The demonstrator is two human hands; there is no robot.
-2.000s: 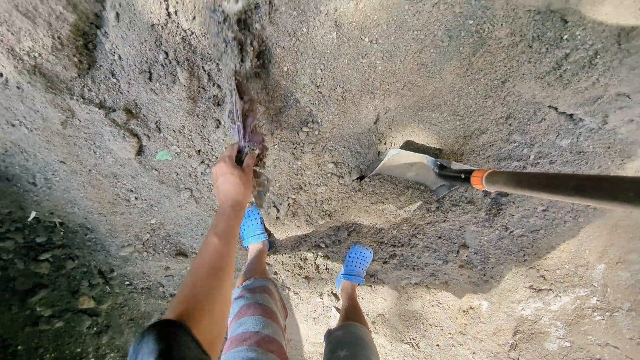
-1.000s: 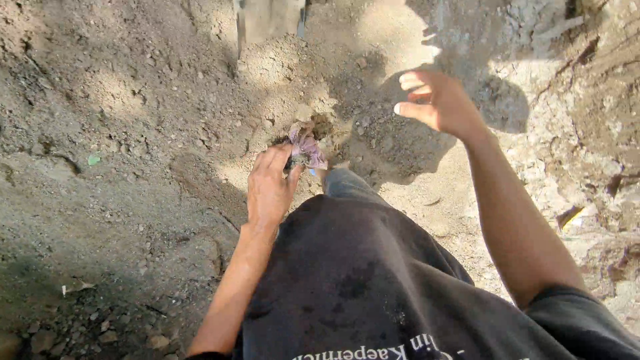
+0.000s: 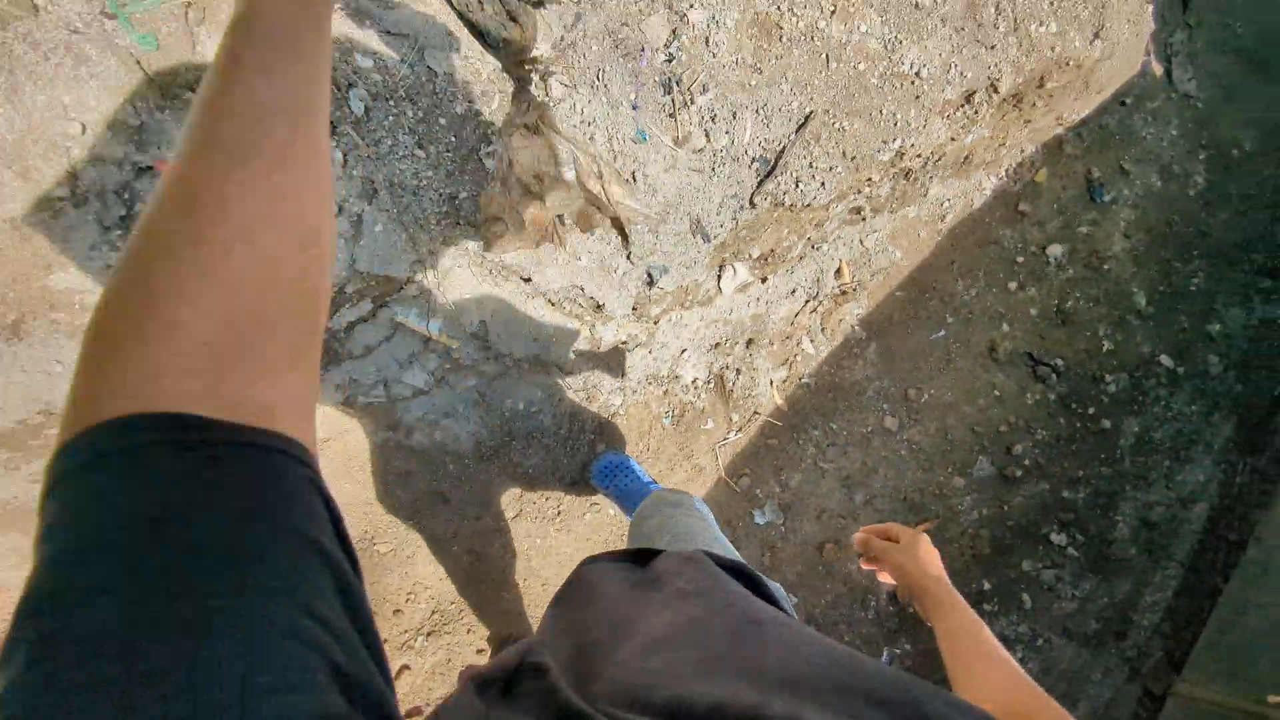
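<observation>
My left forearm reaches up along the left side of the head view, and its hand lies beyond the top edge, so what it holds is hidden. Low on the right, my right hand (image 3: pixel 895 555) hangs above shaded dirt with its fingers curled. A thin brown bit shows beside its knuckles; whether the hand holds it cannot be told. One blue clog (image 3: pixel 622 482) with holes stands on the dirt, below a grey trouser leg (image 3: pixel 680 522). Brown crumpled sheet material (image 3: pixel 545 185) lies partly in the soil ahead.
Uneven dirt with small stones and litter spreads around me. A dark stick (image 3: pixel 782 160) lies ahead, and a pale scrap (image 3: pixel 735 278) is nearer. Green stringy material (image 3: pixel 140 30) shows at the top left. Deep shade covers the ground on the right.
The view has turned strongly. My left hand, earlier at a purplish crumpled piece, is now out of view with its arm stretched forward. My right hand, previously raised with fingers spread, is now low with fingers curled.
</observation>
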